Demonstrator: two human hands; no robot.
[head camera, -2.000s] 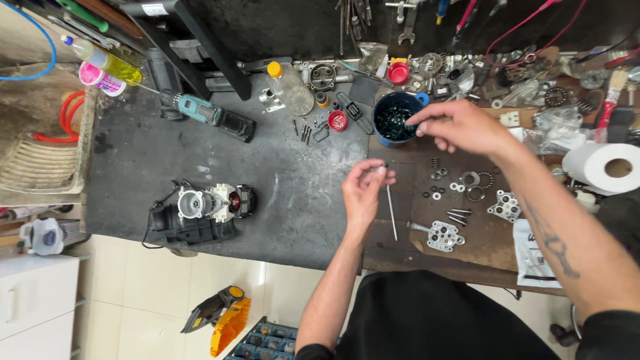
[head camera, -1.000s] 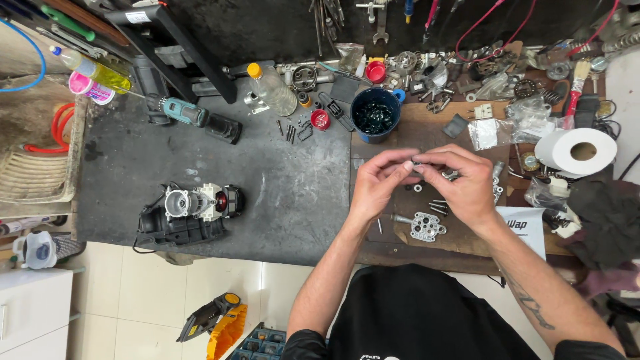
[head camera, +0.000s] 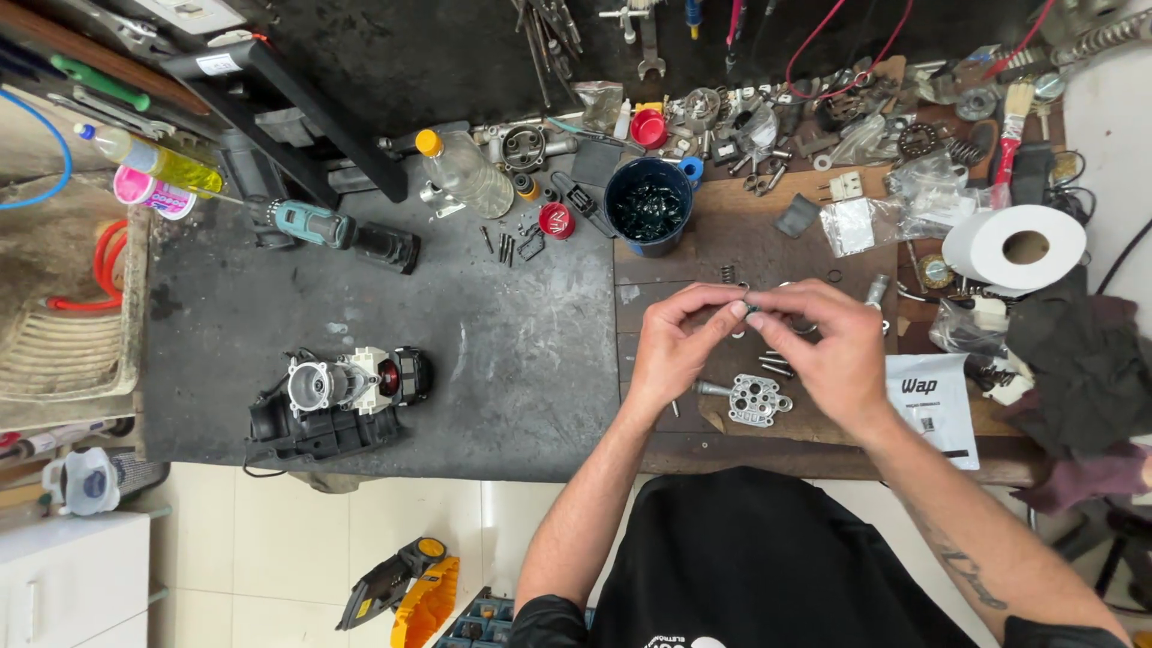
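My left hand (head camera: 679, 337) and my right hand (head camera: 823, 346) meet fingertip to fingertip over the brown work surface. Between them they pinch a small dark part (head camera: 749, 307), too small to identify. Just below the hands lie a cast metal pump cover (head camera: 754, 400) and several screws (head camera: 776, 363). A coil spring (head camera: 728, 273) lies beyond my fingers. Farther back stands a dark blue tub (head camera: 648, 207) of dark shiny liquid or gel. Rings lie partly hidden under my right hand.
On the left, a motor and pump assembly (head camera: 355, 382) rests near the bench edge, with a cordless drill (head camera: 315, 223) behind it. A clear bottle (head camera: 472, 175) stands at the back. To the right are a paper roll (head camera: 1015, 247), a white packet (head camera: 931, 405) and loose metal parts.
Two seconds ago my right hand was over the blue tub and my left held a thin metal rod. Both hands are now together, without that rod visible between them.
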